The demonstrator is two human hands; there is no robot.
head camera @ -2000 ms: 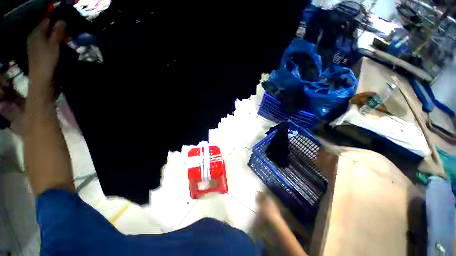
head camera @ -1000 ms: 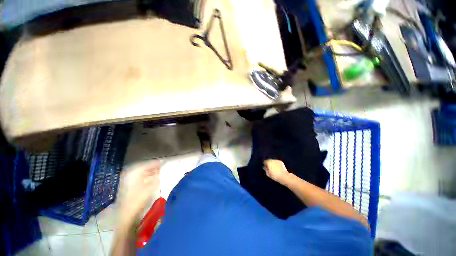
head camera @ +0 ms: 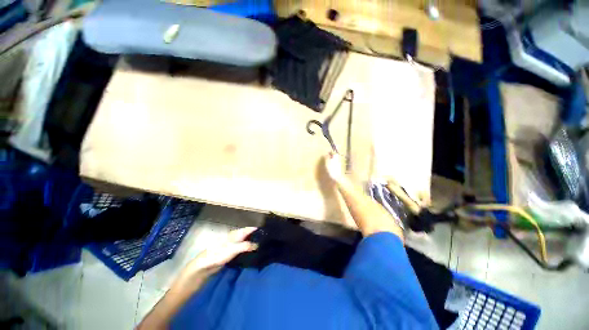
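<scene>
A black hanger (head camera: pixel 349 126) lies on the beige pressing table (head camera: pixel 194 129), its hook to the left. My right hand (head camera: pixel 334 169) reaches over the table and its fingertips are at the hanger's near end; blur hides whether they grip it. A black garment (head camera: pixel 297 243) hangs or lies between my body and the table's front edge and runs to the right. My left hand (head camera: pixel 227 250) is beside its left end, fingers apart, with no grip visible. A steam iron (head camera: pixel 386 201) rests at the table's right front, partly behind my right forearm.
A stack of black hangers (head camera: pixel 300 61) stands at the table's far side beside a grey sleeve board (head camera: pixel 187 35). A yellowish hose (head camera: pixel 526 218) and dark cable run right from the iron. Blue crates stand below left (head camera: pixel 145 248) and below right (head camera: pixel 500 308).
The view has turned further onto the table. My right hand has moved from the black garment at the right crate up to the hanger. The garment now stretches across in front of me.
</scene>
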